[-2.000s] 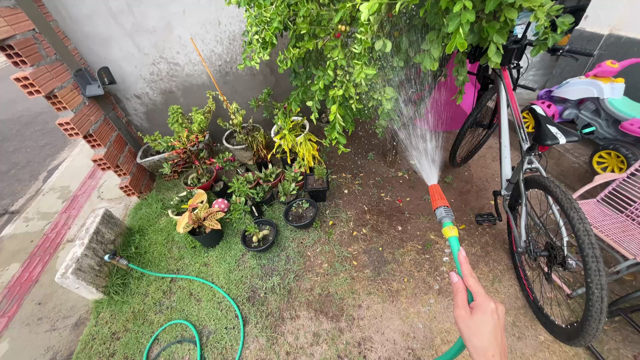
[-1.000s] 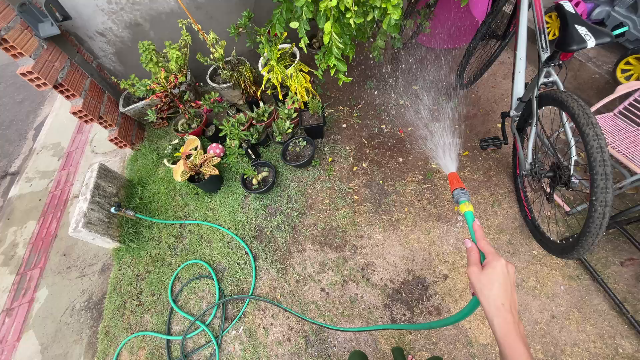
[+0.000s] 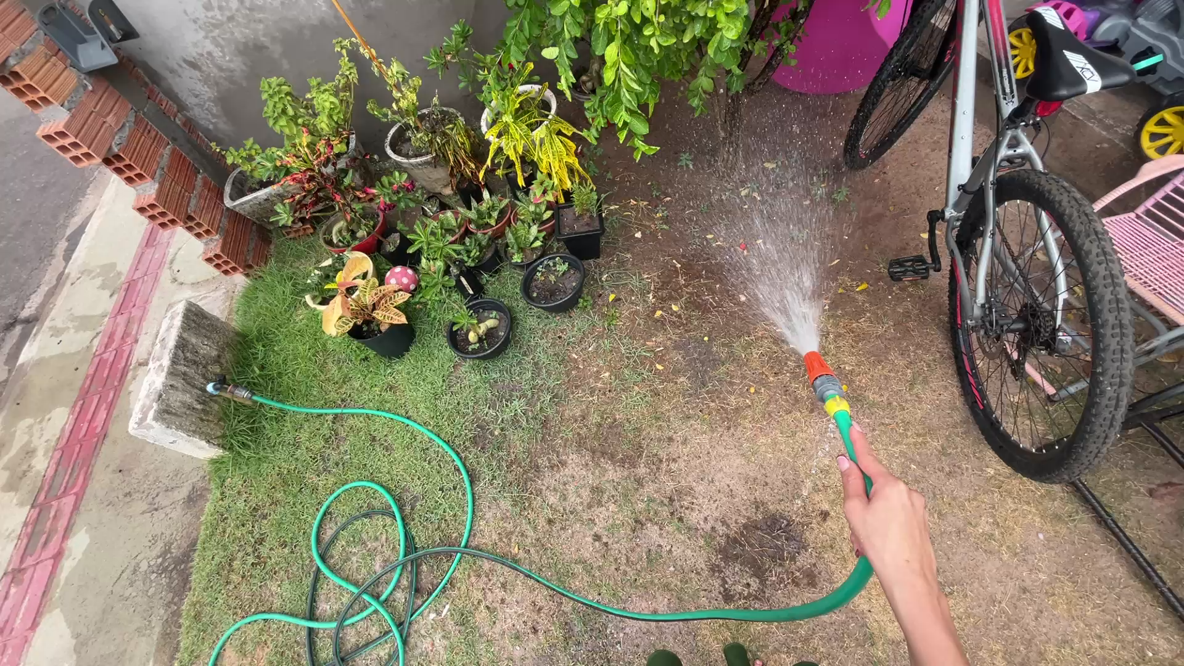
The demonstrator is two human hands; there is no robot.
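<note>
My right hand [image 3: 890, 518] grips the green garden hose [image 3: 731, 614] just behind its yellow and grey connector. An orange spray nozzle [image 3: 818, 365] at the hose's end throws a fan of water [image 3: 786, 268] up and away over the bare soil near the shrub [image 3: 638, 55]. Drops leak near the connector. From my hand the hose curves left, lies in loose loops on the grass, and runs to a tap [image 3: 229, 390] on a concrete block [image 3: 185, 379]. My left hand is out of view.
Several potted plants [image 3: 476, 328] stand by the grey wall [image 3: 203, 55], near stepped hollow bricks [image 3: 166, 185]. On the right are a bicycle [image 3: 962, 120], a pink woven chair [image 3: 1147, 231] and a toy vehicle [image 3: 1161, 129]. A magenta object [image 3: 832, 46] sits behind the shrub.
The view has tilted down, bringing more of the looped hose into sight. Water keeps spraying from the nozzle, and my right hand still holds the hose.
</note>
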